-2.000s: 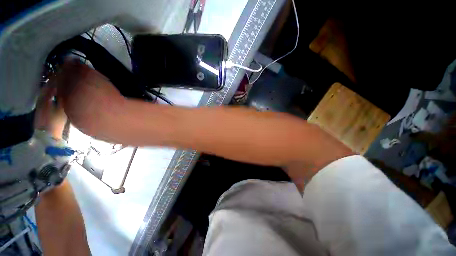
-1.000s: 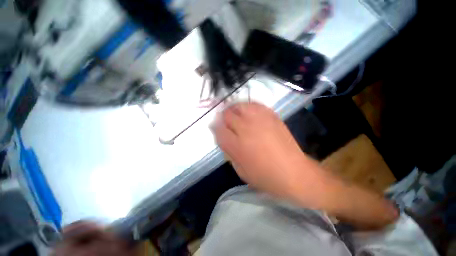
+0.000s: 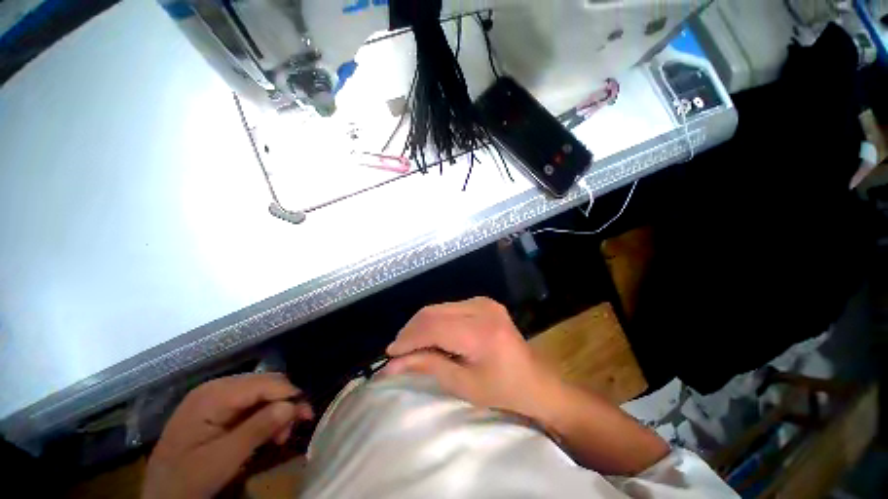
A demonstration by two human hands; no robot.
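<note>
My right hand (image 3: 477,356) is above my lap, below the table's front edge, fingers closed on a thin black cord (image 3: 375,366). My left hand (image 3: 229,429) is at the lower left, thumb and fingers pinched on a thin dark cord end. Whether both hold one cord is hidden. A fringe-like bundle of black cords (image 3: 438,107) hangs from the machine arm over the table. The presser foot area (image 3: 316,93) of the white sewing machine is at upper left of the bundle, with no cloth under it.
A black phone (image 3: 536,136) with a white cable lies beside the bundle. Pink-handled snips (image 3: 594,97) lie beyond it, a small pink tool (image 3: 385,162) nearer the needle. A control box (image 3: 691,88) sits at the table corner. Black cloth (image 3: 750,224) covers the right side, by a wooden stool (image 3: 589,351).
Both hands have come away from the machine and table to above my lap, the right with a cord in it. The view has turned, so the bundle, control box and black cloth show more clearly.
</note>
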